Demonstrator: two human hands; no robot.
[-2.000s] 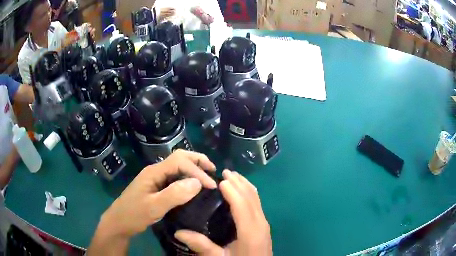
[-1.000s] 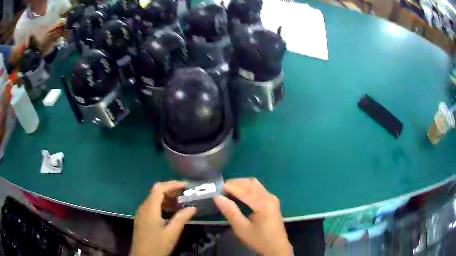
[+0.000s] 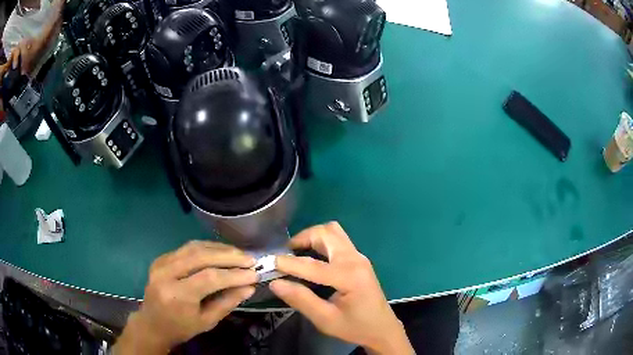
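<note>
A PTZ camera (image 3: 225, 139) with a glossy black ball head lies in front of me, its vent slots and the back of the ball showing and its silver-grey base towards me. My left hand (image 3: 201, 288) and my right hand (image 3: 330, 284) are at its mounting bracket (image 3: 272, 274), by the table's front edge. The fingers of both hands pinch the bracket end from either side. A small white patch with a dark mark shows between the fingertips. The fingers hide most of the bracket.
Several more cameras (image 3: 347, 41) stand at the back and left. A smartphone (image 3: 536, 125) and a drink cup (image 3: 618, 143) are at the right. A crumpled wipe (image 3: 50, 226) and a white bottle (image 3: 14, 156) are at the left. A person's arm (image 3: 31, 48) shows at the upper left.
My hands have gone from the black ball head to the bracket, and the camera now lies with its bracket towards me. The view has tilted down. The fingers have closed further over the white patch.
</note>
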